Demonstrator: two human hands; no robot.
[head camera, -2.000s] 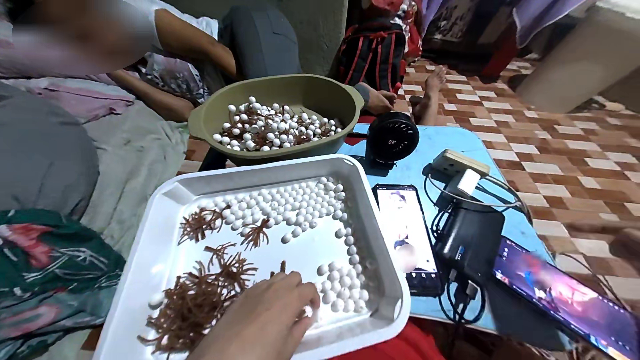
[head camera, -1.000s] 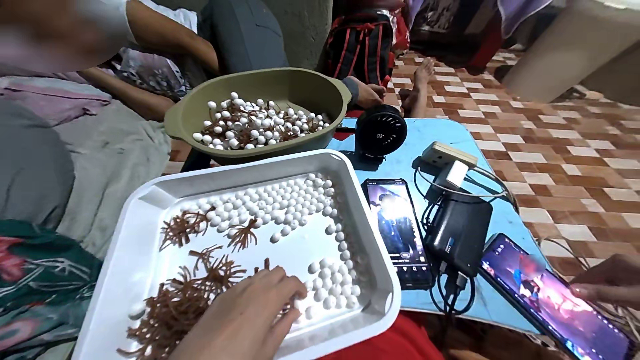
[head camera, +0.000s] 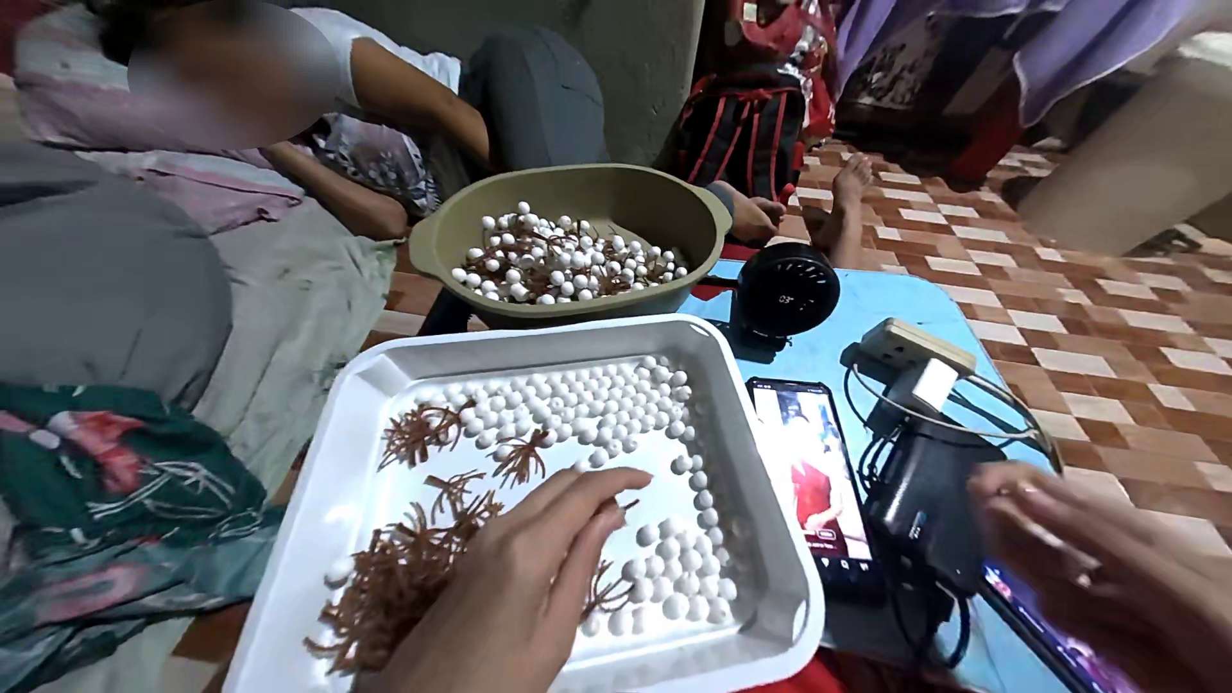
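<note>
My left hand (head camera: 520, 568) is over the white plastic tray (head camera: 808, 587), fingers bent, a brown strand showing at its fingertips; its grip is hidden. Beside it lies a heap of brown strands (head camera: 395, 587), with smaller bunches (head camera: 520, 457) above. Small white balls (head camera: 577, 395) cover the tray's far part, and more white balls (head camera: 679, 573) sit to the right of the hand. My right hand (head camera: 1088, 549), blurred, hovers near the black power bank (head camera: 929, 491) with fingers drawn together; something whitish shows at them, too blurred to name.
An olive plastic basin (head camera: 568, 308) with white balls and brown strands stands behind the tray. On the blue table (head camera: 885, 289) are a black fan (head camera: 787, 289), a lit phone (head camera: 813, 481), a power strip (head camera: 914, 346), cables and a second phone (head camera: 1039, 635). A person (head camera: 423, 96) reclines at upper left.
My right hand has moved from the lower phone at the right edge to over the power bank's side. My left hand has stayed over the tray.
</note>
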